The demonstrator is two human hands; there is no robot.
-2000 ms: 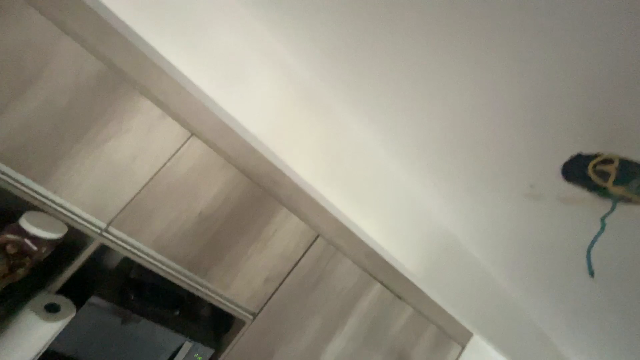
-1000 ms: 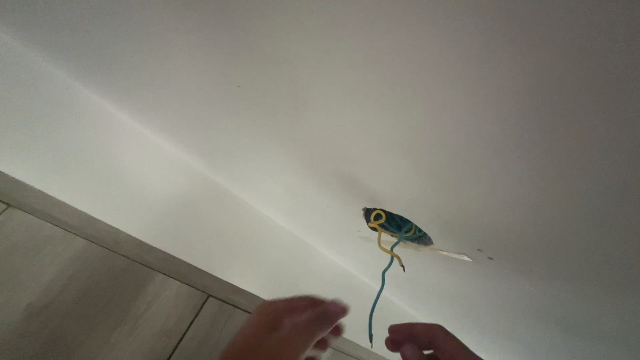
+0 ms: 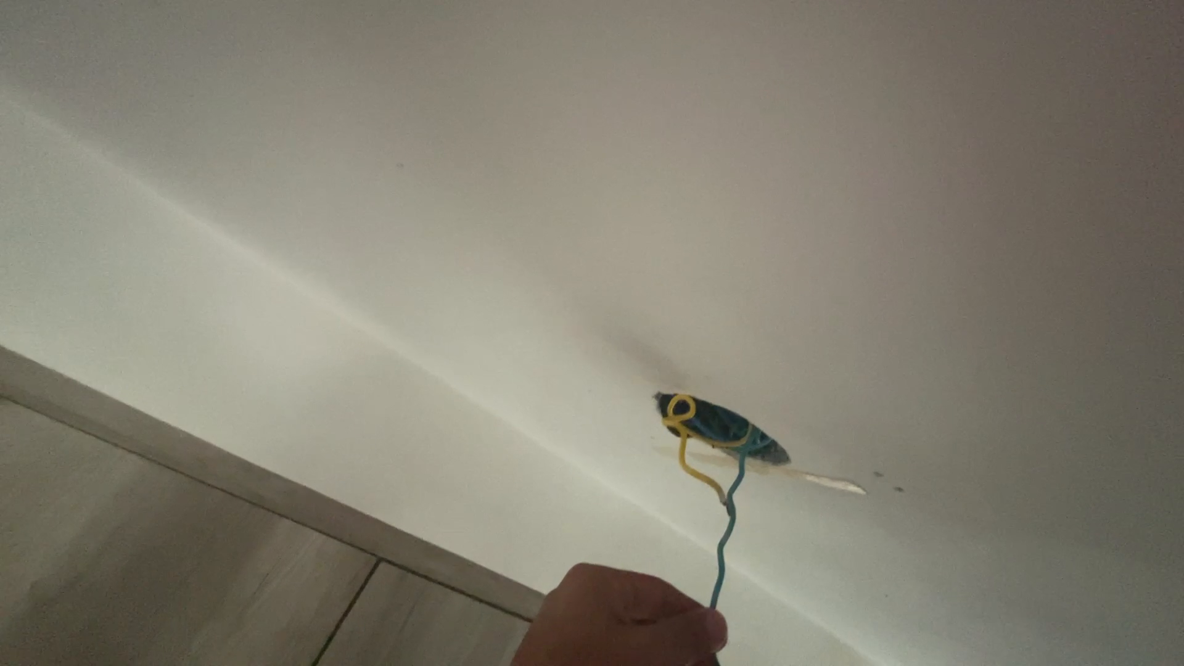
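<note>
My left hand, at the bottom edge, pinches the lower end of a blue-green electrical wire. The wire hangs from a dark oval hole in the white ceiling. A shorter yellow wire, with a loop at its top, hangs from the same hole; its free end is beside the blue-green wire, and whether they touch I cannot tell. More wiring shows dimly inside the opening. My right hand is out of view.
Wood-look cabinet doors run along the lower left under a trim strip. Right of the hole, the ceiling has a pale chipped streak and small dark marks.
My left hand has taken hold of the blue-green wire, which hung free between both hands a second ago. My right hand has left the view. The view first swung from the cabinets toward the ceiling hole.
</note>
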